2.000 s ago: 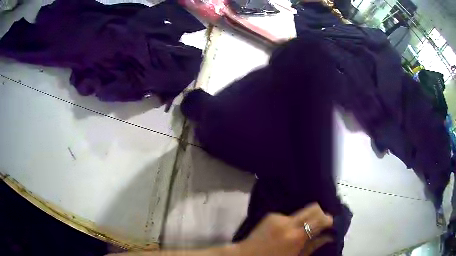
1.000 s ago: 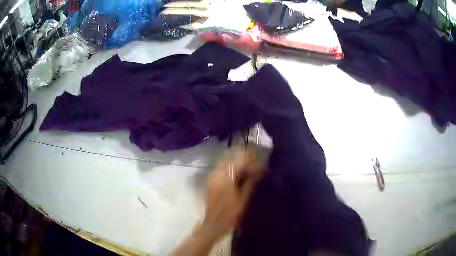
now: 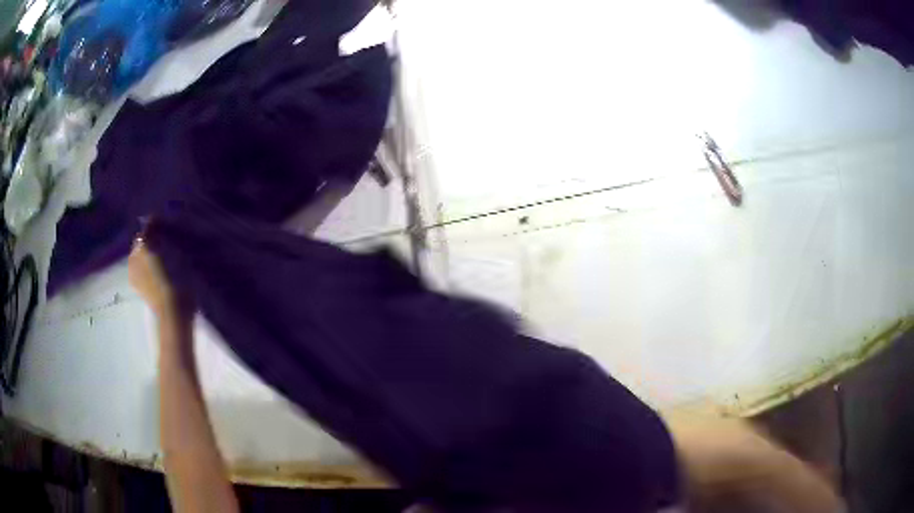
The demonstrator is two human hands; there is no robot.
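A dark purple garment (image 3: 421, 351) is stretched diagonally over the white table, from the left down to the lower right. My left hand (image 3: 148, 266) holds its far left end, with the forearm rising from the bottom edge. My right forearm (image 3: 747, 461) shows blurred at the lower right against the garment's near end; the hand itself is hidden by the cloth. Thread snips (image 3: 722, 172) with a reddish grip lie on the table at the upper right, touched by no hand.
Another dark purple garment (image 3: 251, 120) lies at the upper left, meeting the held one. Blue plastic (image 3: 120, 45) and clear bags (image 3: 45, 150) are at the far left. More dark cloth (image 3: 862, 25) is at the top right. The table's worn yellowish edge (image 3: 301, 473) runs along the bottom.
The held garment has swung from upright in the middle to a diagonal stretch. My left hand has moved left to its far end. My right forearm has come into view at lower right.
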